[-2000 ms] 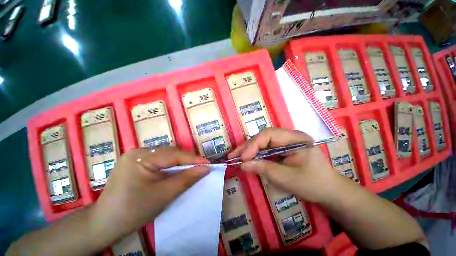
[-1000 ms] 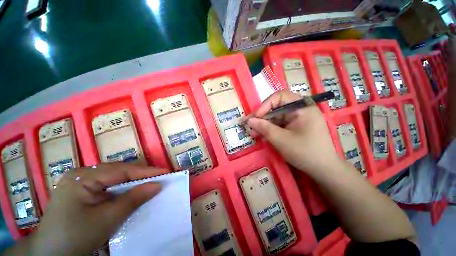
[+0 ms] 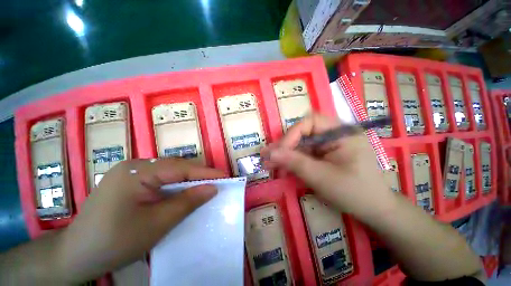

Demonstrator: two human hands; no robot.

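My left hand pinches the white label sheet by its top edge, between thumb and fingers. Small white dots are stuck on this hand. My right hand, slightly blurred, holds dark tweezers. Its fingertips are at the lower right part of an open gold-beige phone, near the silvery slots. The tweezer tip is hidden or too blurred to tell. The phone lies in the top row of the red-pink foam tray. My hands and the sheet cover parts of the tray and its phones.
A red label sheet lies between this tray and a second foam tray of phones at right, where one pocket holds a tilted phone. A grey-white machine stands behind. The green bench has a pale edge strip.
My right hand has moved from the rightmost top-row phone to the phone left of it. My left hand still holds the sheet. The whole view has shifted.
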